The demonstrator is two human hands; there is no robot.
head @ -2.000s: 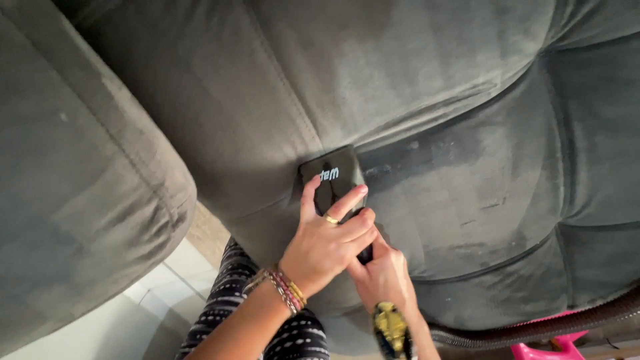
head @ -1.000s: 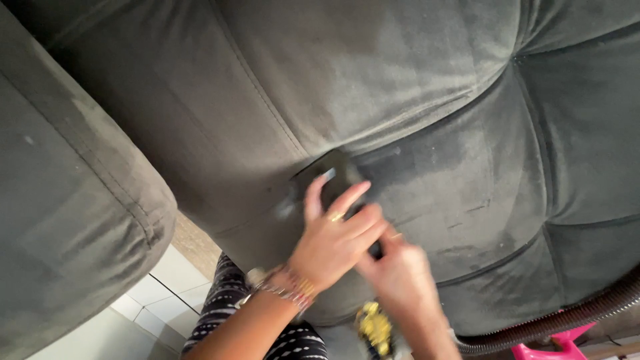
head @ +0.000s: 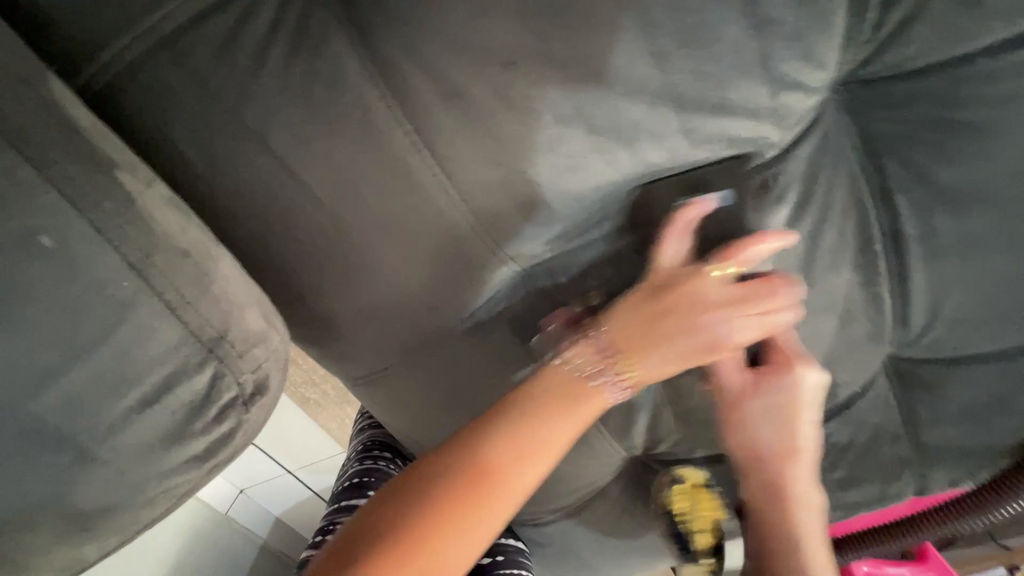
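Observation:
A black flat tool head, blurred by motion, lies against the grey upholstered seat cushion. My left hand presses over the tool with spread fingers; a gold ring is on one finger and thin bracelets circle the wrist. Just behind it, my right hand is closed around the tool's dark handle, most of which the hands hide. A black and yellow wristwatch shows at the right wrist. The fabric has darker and lighter patches around the tool.
Another grey upholstered section stands at the left. White floor tiles and my patterned trouser leg show below. A brown ribbed hose and a bright pink plastic object are at the bottom right.
Both hands have moved with the black tool across the cushion, up and to the right toward the tufted crease. The view has shifted somewhat.

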